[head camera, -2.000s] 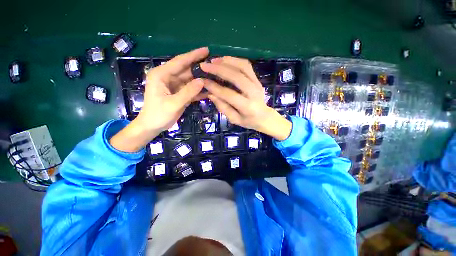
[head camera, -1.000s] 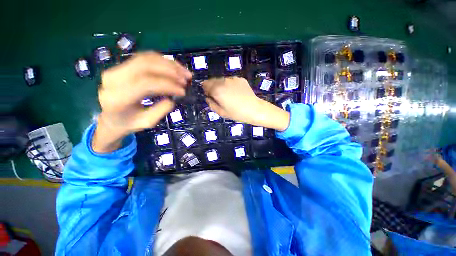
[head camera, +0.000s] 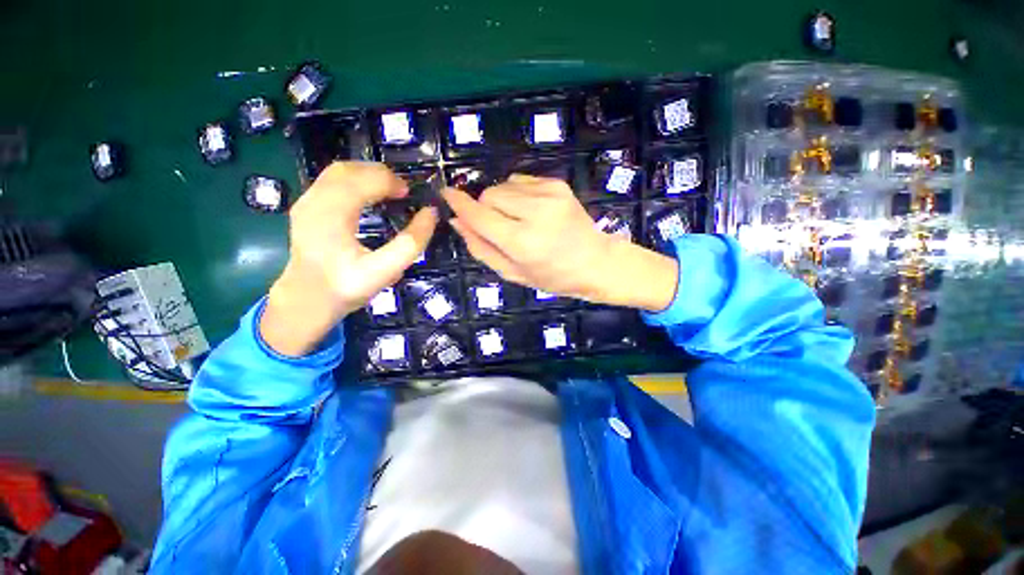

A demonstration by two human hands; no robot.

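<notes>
The black blister tray (head camera: 606,329) lies before me, with dark housings bearing white squares in many pockets, such as a housing (head camera: 546,127) in the back row. My left hand (head camera: 348,242) is over the tray's left part, thumb and forefinger curved towards each other around a dark area. My right hand (head camera: 539,242) is over the middle, its fingertips drawn together close to the left fingertips. The spot between the hands is dark and blurred, so any small part held there cannot be made out against the black tray.
Loose housings (head camera: 265,192) lie on the green mat (head camera: 472,45) at left, others at far right. A clear blister tray (head camera: 747,169) with black parts and orange flexes is at right, glaring. A white box (head camera: 157,309) with dark leads stands at the left bench edge.
The hands have parted from the dark piece held above the tray and come back close together, lower over it. The view has shifted, so tray and mat items sit differently in frame.
</notes>
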